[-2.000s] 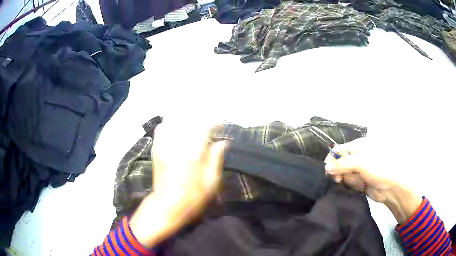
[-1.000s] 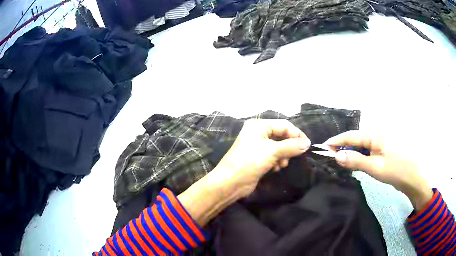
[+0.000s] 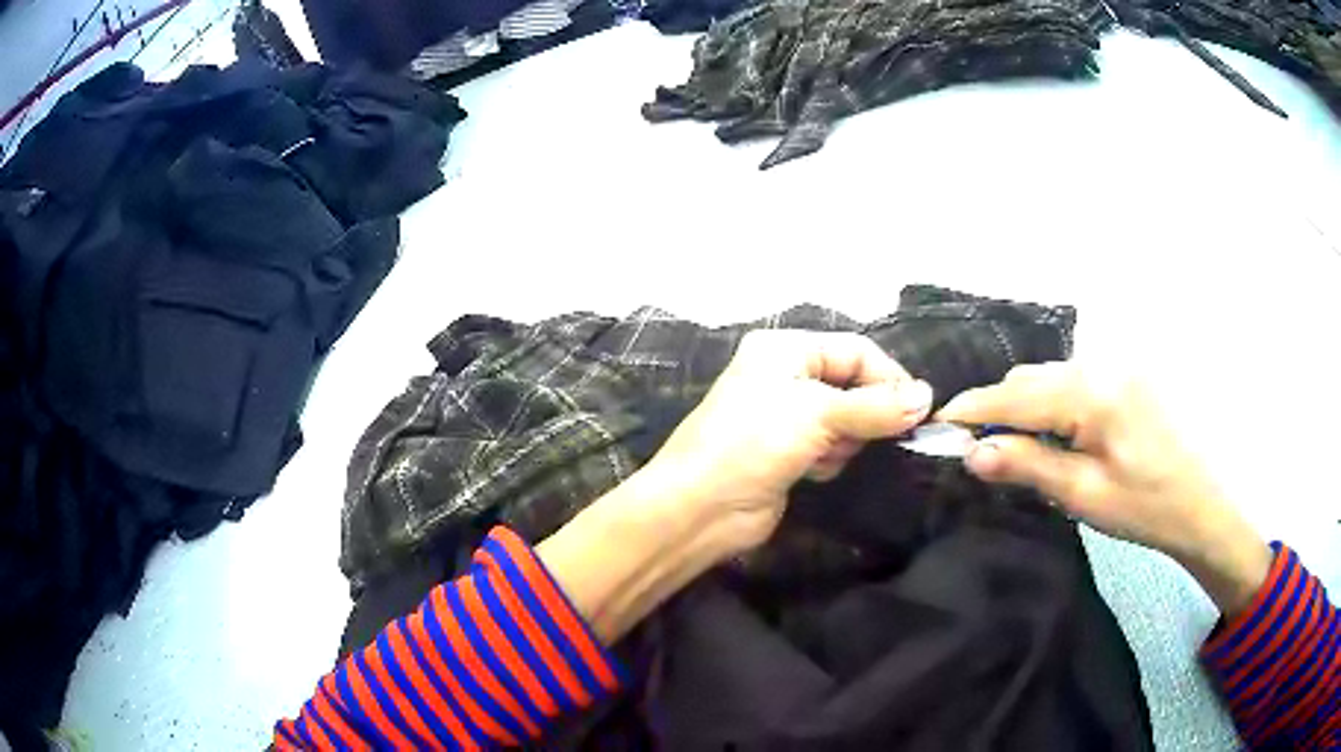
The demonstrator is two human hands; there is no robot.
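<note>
The plaid garment (image 3: 485,426) lies bunched on the table in front of me, checks at the top and left. Its dark lining (image 3: 868,632) spreads toward me. My left hand (image 3: 802,426) is over the garment, thumb and forefinger pinched at its right part; what they pinch is too small to tell. My right hand (image 3: 1096,448) holds the thread snips (image 3: 941,439), with the silver blades close together and pointing left, at my left fingertips. The grips are mostly hidden by my right fingers.
A heap of navy garments (image 3: 191,323) covers the left of the white table (image 3: 588,221). A crumpled plaid pile (image 3: 897,66) lies at the far right, with a narrow dark strip (image 3: 1213,66) beside it. Dark cloth and striped pieces (image 3: 493,37) are at the far edge.
My left hand has moved right across the garment to the snips' tips since the oldest frame. The snips now point left, their blades closer together than a second ago. The dark band is no longer visible.
</note>
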